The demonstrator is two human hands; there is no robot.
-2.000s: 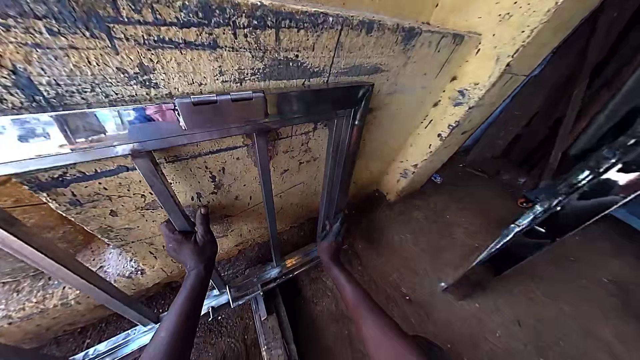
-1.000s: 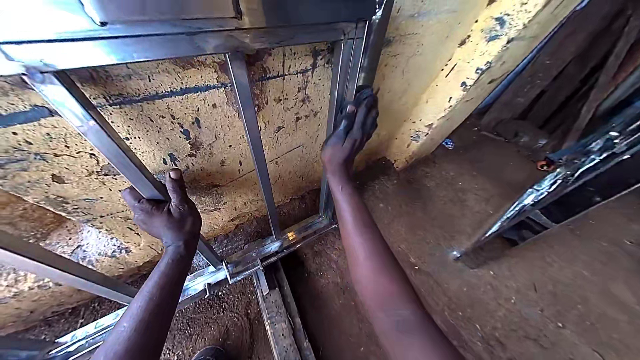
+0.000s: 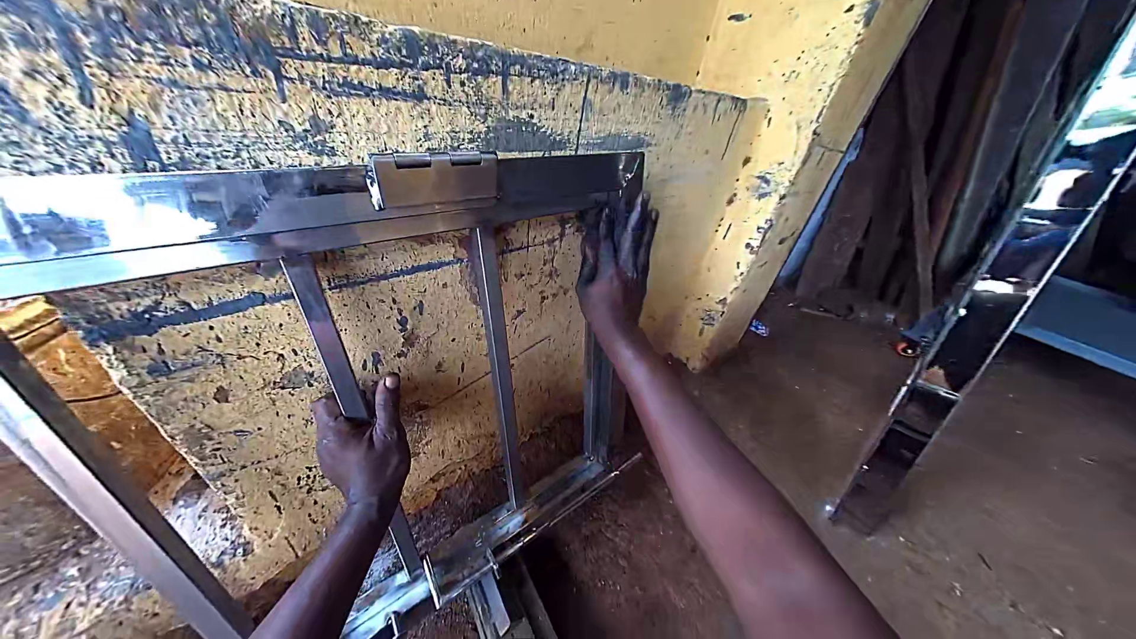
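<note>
A welded steel frame of square tube (image 3: pixel 337 217) stands upright on its long side against the wall. My left hand (image 3: pixel 362 444) is closed around one of its upright bars (image 3: pixel 324 333), thumb pointing up. At the frame's right end, my right hand (image 3: pixel 619 262) lies with fingers stretched upward along the end tube, just under the top corner. A steel hinge (image 3: pixel 435 180) sits on the top edge between the two hands. Another thin bar (image 3: pixel 497 364) runs down between them to the bottom rail (image 3: pixel 506 524).
Behind the frame is a yellow wall (image 3: pixel 444 390) with dark paint marks. Another metal frame (image 3: pixel 914 408) leans at the right over the dirt floor (image 3: pixel 754 532), near dark boards (image 3: pixel 879 195). Metal pieces (image 3: pixel 501 608) lie under the bottom rail.
My right hand has gone from low on the frame's right end up to near its top corner. My left hand stays on the same bar. The view has shifted.
</note>
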